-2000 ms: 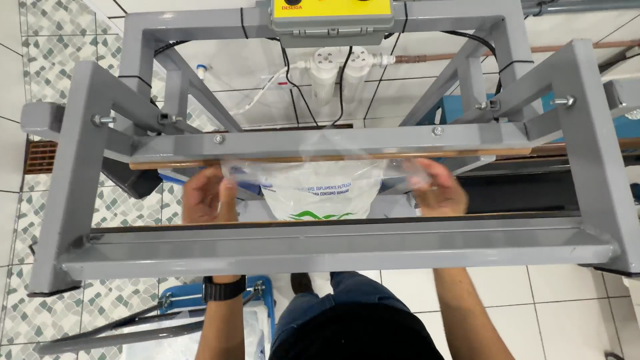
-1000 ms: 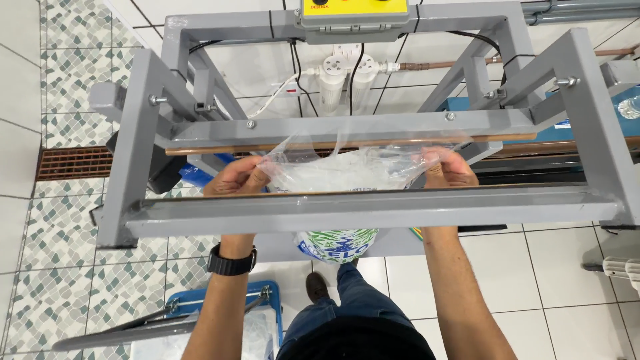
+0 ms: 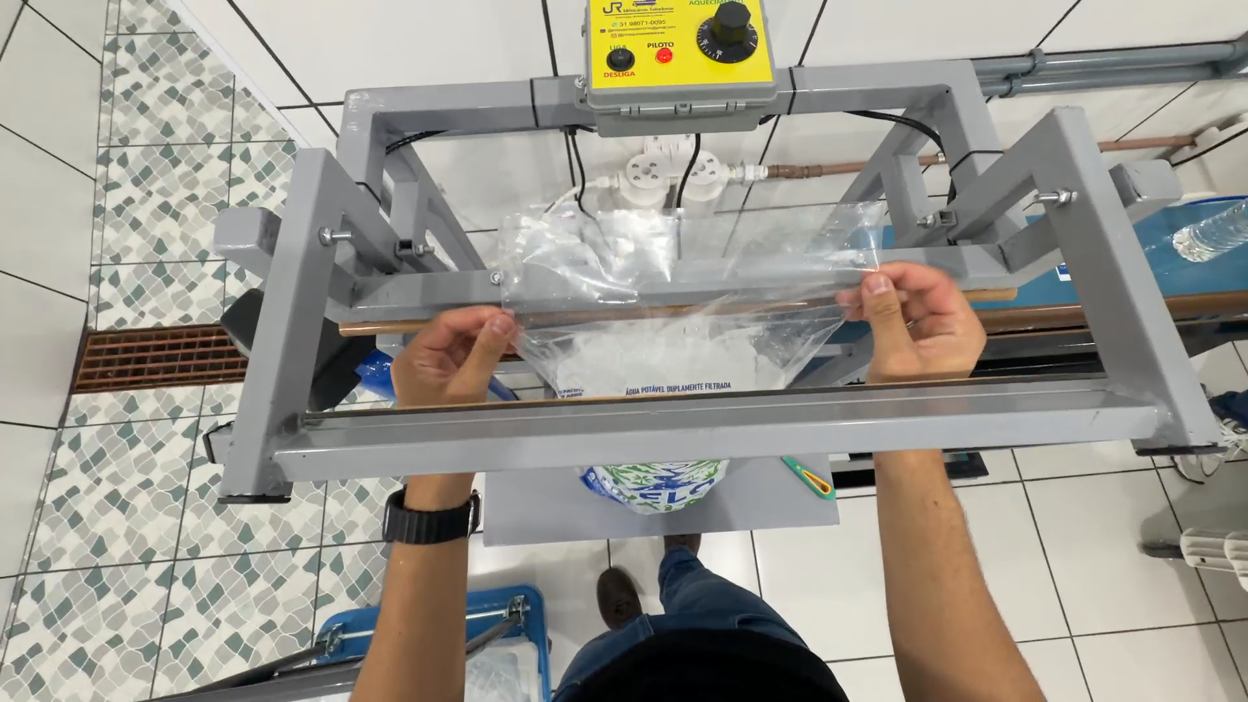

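Observation:
A clear printed plastic bag (image 3: 673, 356) of what looks like ice stands between the two bars of a grey metal bag sealer (image 3: 721, 429). My left hand (image 3: 453, 356) pinches the left edge of its open top, and my right hand (image 3: 916, 322) pinches the right edge. The film is spread wide between them, its upper part lying over the rear bar (image 3: 419, 292). Both forearms pass under the front bar, which hides part of the bag. The bag's printed lower part (image 3: 658, 485) shows below that bar, above a grey shelf (image 3: 546, 507).
A yellow-faced control box (image 3: 673, 58) with a black knob and a lit red lamp sits on the rear frame. A green and orange cutter (image 3: 809, 478) lies on the shelf's right side. A blue-framed cart (image 3: 526, 609) is at lower left, and a blue surface (image 3: 1141, 253) at right.
The bag's top, lower and bunched between my hands one second ago, is now raised and spread flatter across the rear bar. Both hands still hold its edges.

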